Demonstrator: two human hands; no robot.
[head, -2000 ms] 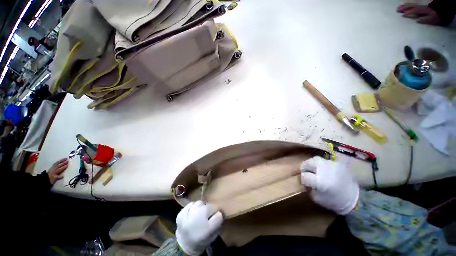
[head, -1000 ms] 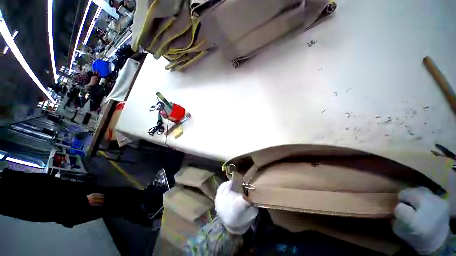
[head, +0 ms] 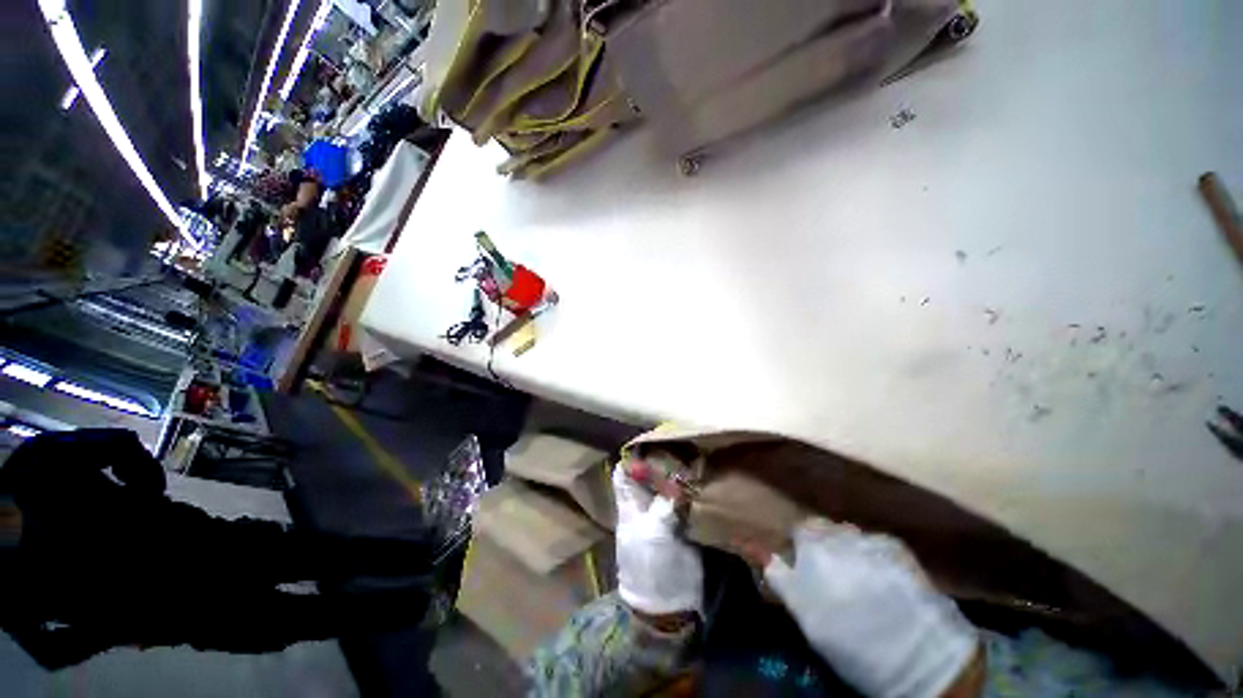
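Note:
The taupe bag body [head: 872, 505] lies at the table's near edge, its mouth open toward me and dark inside. My left hand [head: 657, 545], in a white glove with bare fingertips showing, grips the bag's left corner beside a small shiny metal part. My right hand [head: 872, 600], also white-gloved, holds the near edge of the bag just right of my left hand. Its fingertips are partly hidden at the fabric.
Stacked bag bodies with yellow edges [head: 736, 82] lie at the table's back. A red tool holder [head: 524, 288] stands at the left edge. More bag bodies [head: 525, 580] are below left. A wooden stick [head: 1223, 211] is at far right. A dark-clothed person [head: 205, 566] is at left.
My right hand has moved left along the bag edge, close to my left hand. The bag mouth has narrowed at the left. The view has turned left since the first frame.

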